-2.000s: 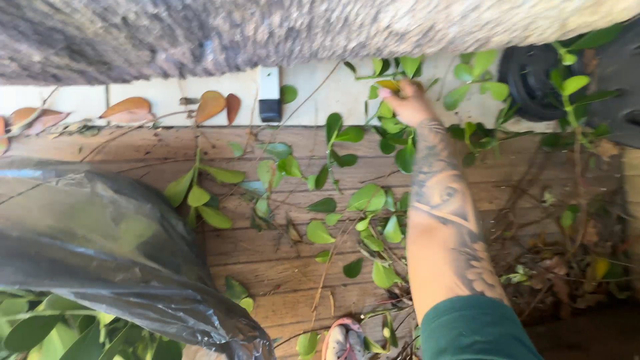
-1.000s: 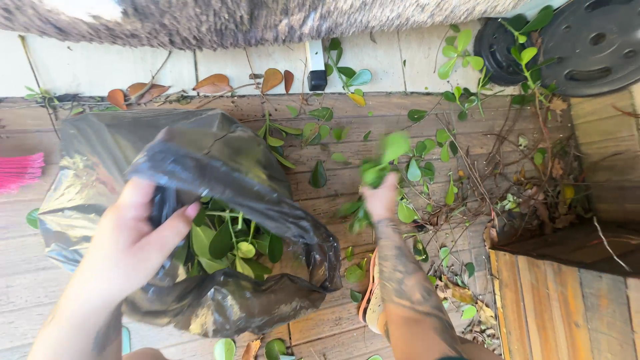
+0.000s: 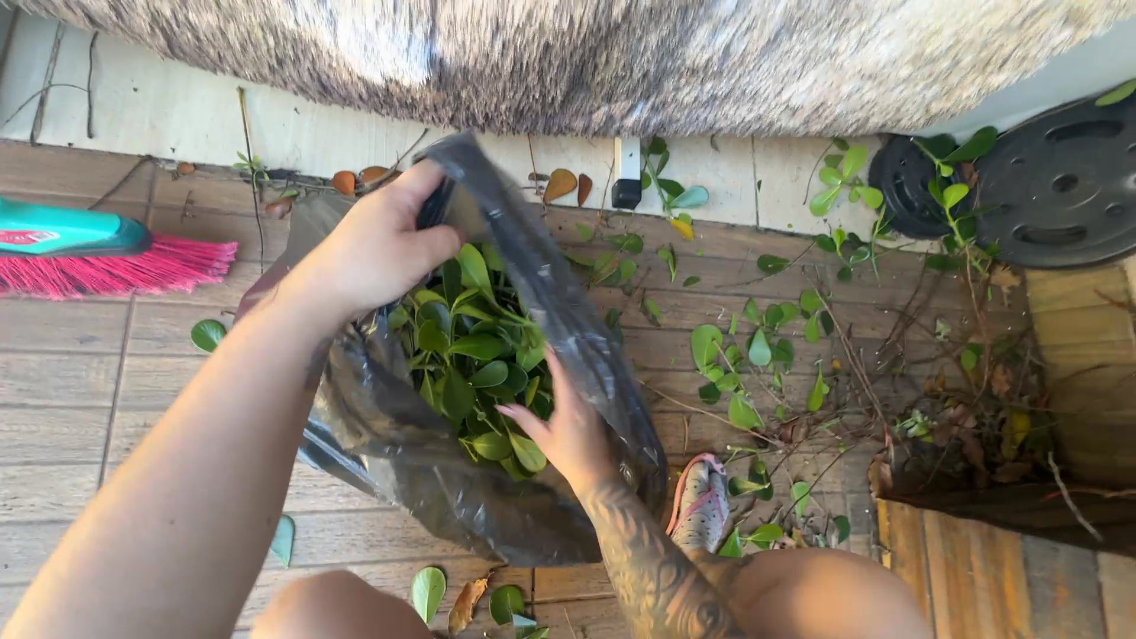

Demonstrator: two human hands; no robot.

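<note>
A black plastic bag (image 3: 426, 497) stands on the wood-look floor in front of me, its mouth spread wide. Green leafy cuttings (image 3: 475, 351) fill much of its inside. My left hand (image 3: 395, 235) grips the bag's rim at the upper left and holds it up. Inside the mouth, at the right side, my right hand (image 3: 564, 426) reaches among the leaves with thumb and fingers apart; part of its fingers is hidden by leaves and plastic.
Loose leaves and twigs (image 3: 754, 355) lie scattered right of the bag, near a wooden planter (image 3: 958, 559). Black weight plates (image 3: 1065, 182) lean at the upper right. A broom with pink bristles (image 3: 177, 266) lies left. A shaggy cover (image 3: 568, 62) overhangs the top.
My right hand has moved from the scattered leaves on the right, carrying a leafy bunch a second ago, into the bag. My left hand has raised the bag's rim.
</note>
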